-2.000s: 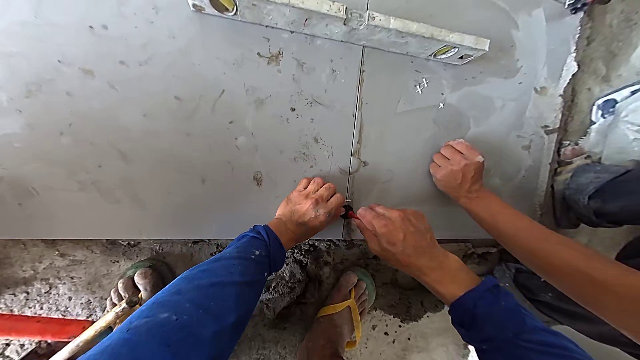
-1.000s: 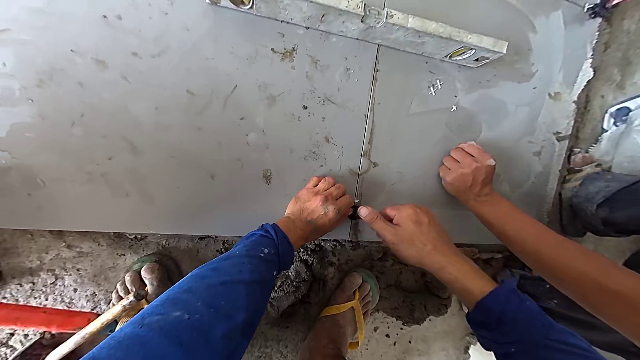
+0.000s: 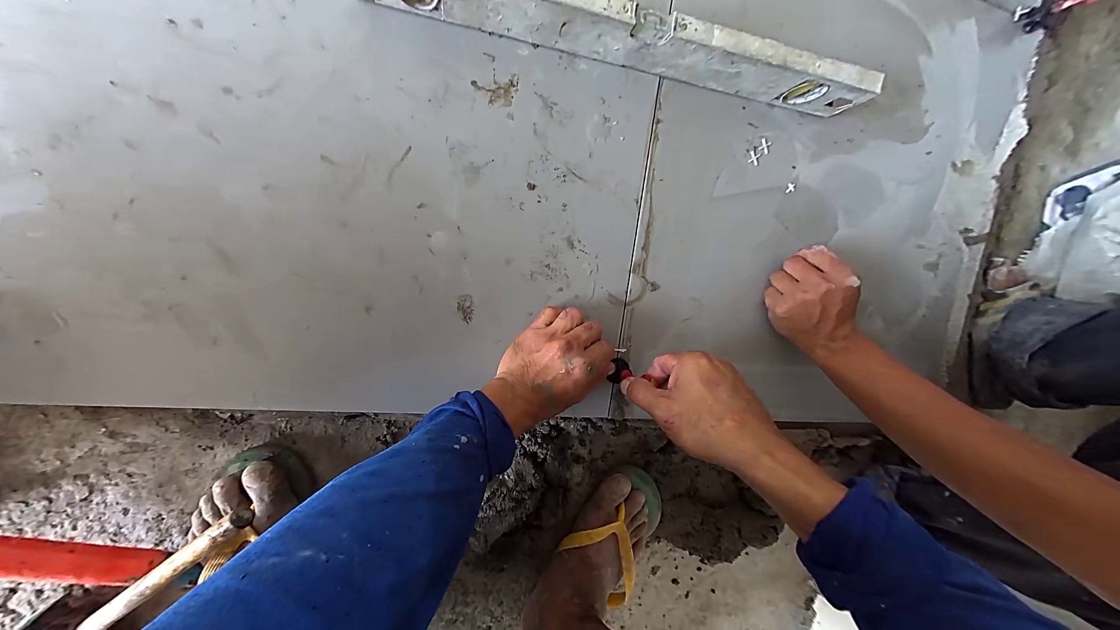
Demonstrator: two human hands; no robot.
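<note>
Two large grey floor tiles (image 3: 306,219) meet at a narrow joint. At the joint near the front edge is a small black and red tile leveling clip (image 3: 619,371), partly hidden by fingers. My right hand (image 3: 704,404) pinches its red part from the right. My left hand (image 3: 558,357) lies curled on the left tile, its fingers against the black part; whether it grips is hard to see. A small white piece (image 3: 620,350) shows in the joint just beyond. Both my sleeves are blue.
A co-worker's closed hand (image 3: 814,296) rests on the right tile. A spirit level (image 3: 726,63) crosses the joint farther up, with several white tile spacers (image 3: 758,152) below it. Rough mortar (image 3: 700,507) borders the front edge. A wooden handle (image 3: 166,569) and a red bar (image 3: 79,560) lie lower left.
My right hand stays at the joint, its fingers slightly shifted around the small black and red piece. My left hand and the co-worker's hand keep about the same places.
</note>
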